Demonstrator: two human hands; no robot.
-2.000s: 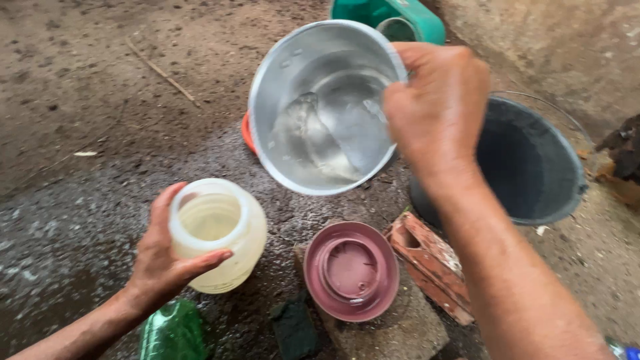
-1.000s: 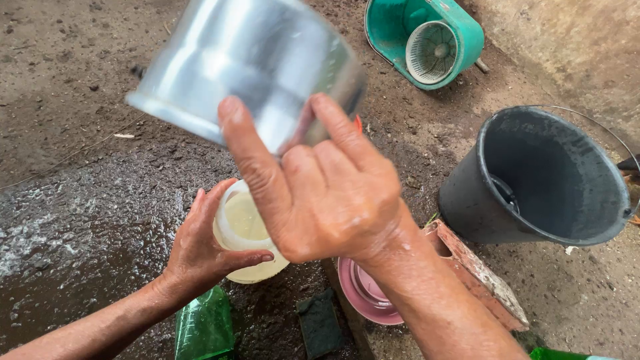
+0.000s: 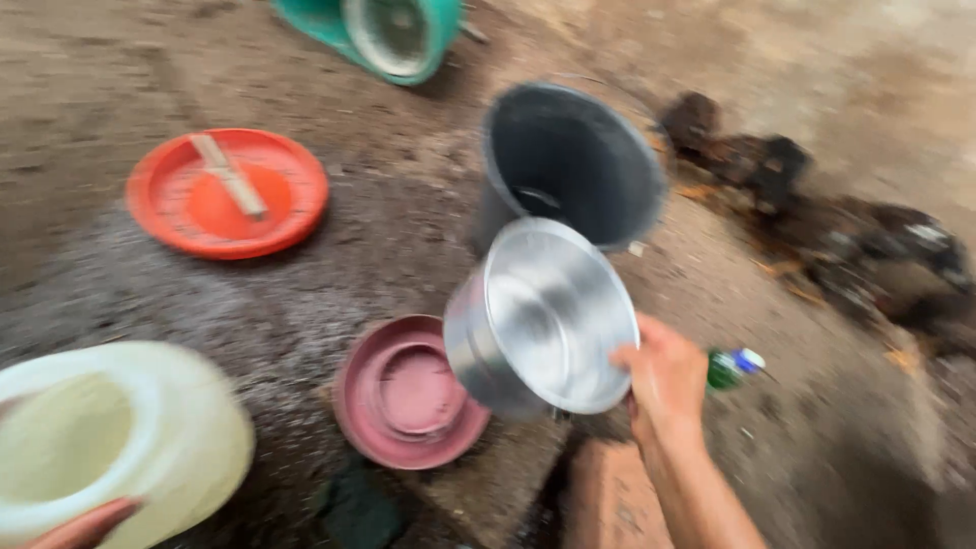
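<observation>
My right hand grips the rim of an aluminium pot, tilted with its mouth toward me and no water plainly seen inside. The pot partly covers a pink plastic dish with a raised inner ring and overlaps the front of a dark grey bucket. At the lower left edge my left hand, mostly out of view, holds a translucent pale plastic jar by its side. The jar's wide mouth is open and tilted toward me.
An orange-red plastic tray with a strip lying across it is on the wet ground. A green plastic container lies at the top. Below right are a brick and a green bottle with a blue and white cap. Dark charred-looking lumps line the right side.
The pot, held upturned over the jar one second ago, has moved right, away from the jar, and its mouth now shows. The view has shifted, bringing the whole orange-red tray into sight.
</observation>
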